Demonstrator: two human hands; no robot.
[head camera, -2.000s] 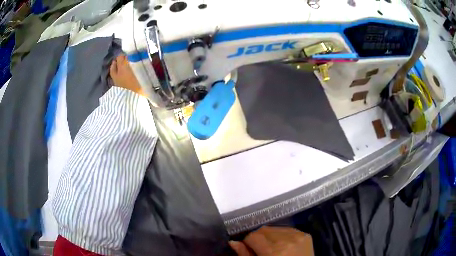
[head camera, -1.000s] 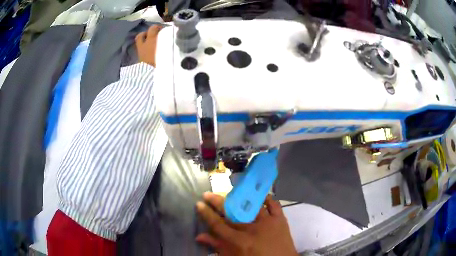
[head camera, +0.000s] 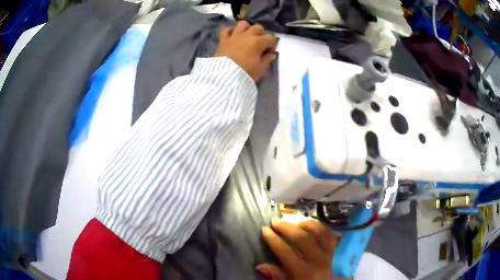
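A dark grey cut panel runs along the left side of the white sewing machine head, past the lit needle area. My left hand rests on the fabric behind the machine, fingers bent over its edge; the striped sleeve covers part of the panel. My right hand lies at the panel's edge in front of the needle area, fingers spread, beside the blue flat attachment. The needle itself is hidden. Whether either hand grips the fabric is hard to tell.
A stack of long grey pieces lies at the left over blue plastic. Another grey piece lies right of the needle under the machine arm. Crumpled grey, white and maroon fabric is heaped behind the machine.
The view has swung left, so the machine sits further right. My right hand has come up from the front edge to the needle area. My left hand is now fully visible behind the head.
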